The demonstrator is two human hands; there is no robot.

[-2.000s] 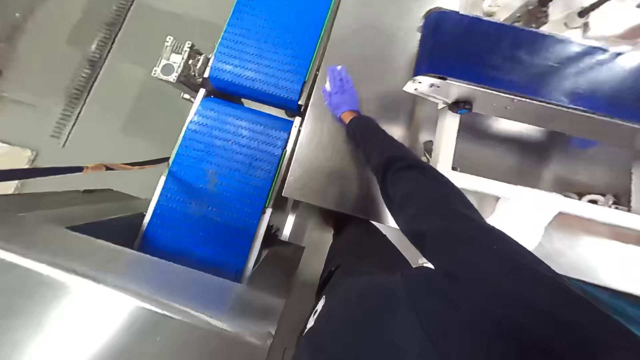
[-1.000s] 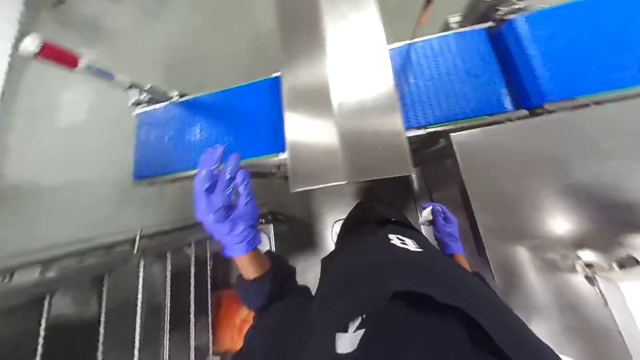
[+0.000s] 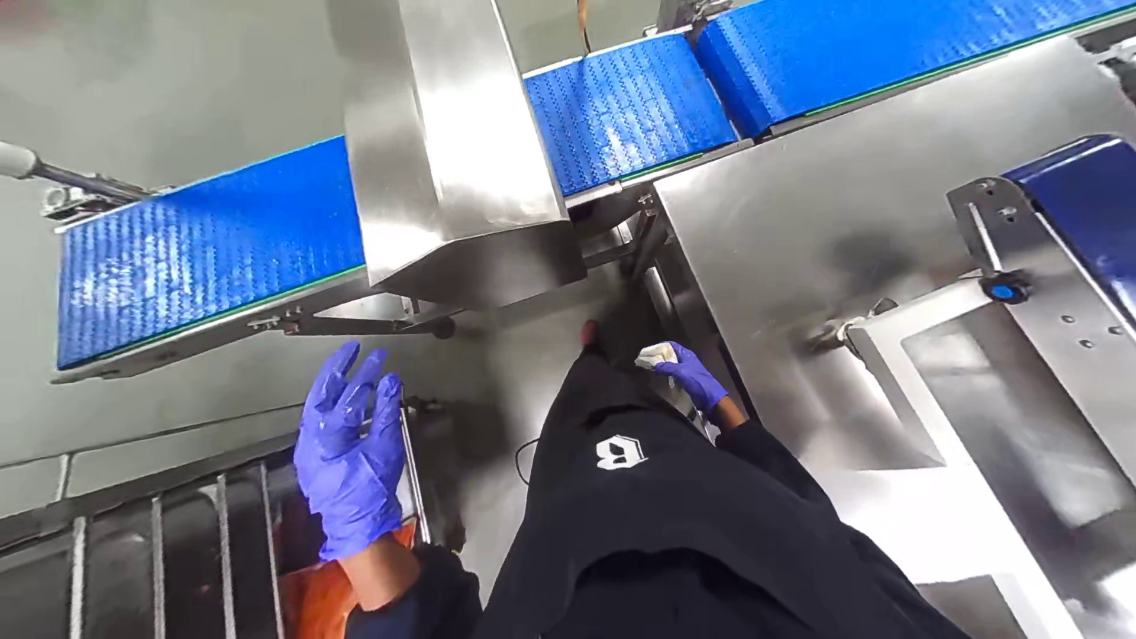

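Note:
My left hand [image 3: 352, 448], in a purple glove, is raised with its fingers apart and holds nothing. It is just below the near edge of a blue conveyor belt [image 3: 213, 248] in the view. My right hand [image 3: 692, 377], gloved the same way, is low beside my right leg, closed on a crumpled white cloth or wipe [image 3: 657, 356]. Right of that hand is the edge of a stainless steel table [image 3: 799, 204]. A stainless steel cover [image 3: 461, 133] spans the blue belt between my hands and the far side.
Another blue belt section [image 3: 630, 111] continues to the upper right. A metal rack with bars [image 3: 155, 559] stands at the lower left, with something orange [image 3: 321, 599] by it. At the right are a white frame [image 3: 941, 399] and a dark blue conveyor [image 3: 1092, 213]. Grey floor shows between.
The view has turned strongly since two seconds ago, when one gloved hand lay over the steel table. Since one second ago, both hands look much the same, the left raised and the right low.

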